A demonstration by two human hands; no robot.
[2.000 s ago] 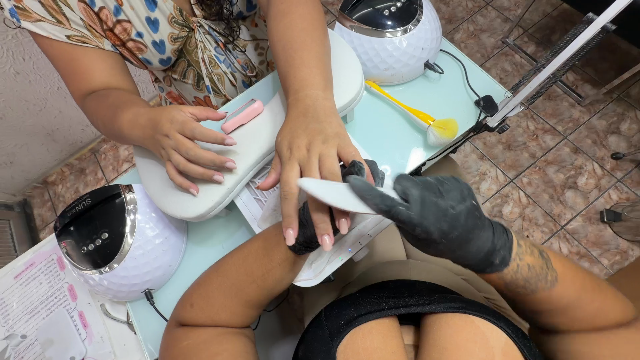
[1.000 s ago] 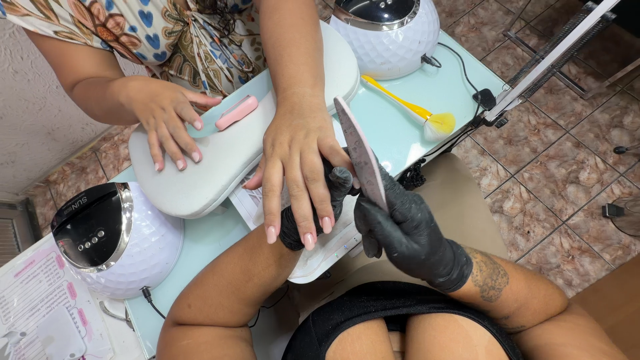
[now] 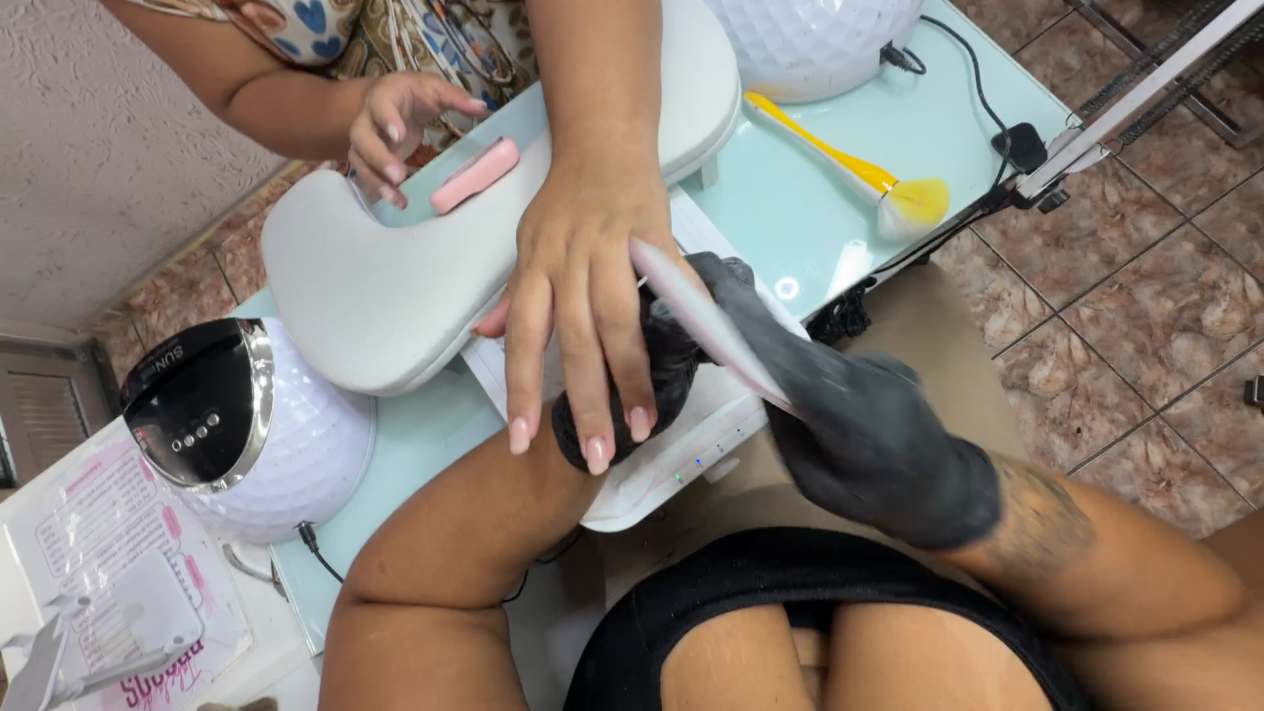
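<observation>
My right hand (image 3: pixel 869 434), in a black glove, grips a nail file (image 3: pixel 706 321) with a pale face, blurred and slanting beside the other person's fingers. Under that person's outstretched hand (image 3: pixel 592 237) is my left hand (image 3: pixel 667 365), also black-gloved and largely hidden; it appears to hold a finger near the file's far end, but the contact is covered. The outstretched hand is palm down and its visible nails are pinkish. The person's other hand (image 3: pixel 395 133) is raised near a pink device (image 3: pixel 475 175) on the white padded armrest (image 3: pixel 336 286).
A white nail lamp (image 3: pixel 296 425) stands at left, another (image 3: pixel 820 44) at the top. A yellow-handled brush (image 3: pixel 829 148) lies on the glass table (image 3: pixel 780 222). Below the hands is a white device (image 3: pixel 642 489). A lamp arm (image 3: pixel 1136 99) crosses the upper right; printed sheets (image 3: pixel 89 533) lie at left.
The file, upright a second ago, now slants up to the left, with my right hand closer to the other person's fingers. That person's other hand has lifted off the armrest.
</observation>
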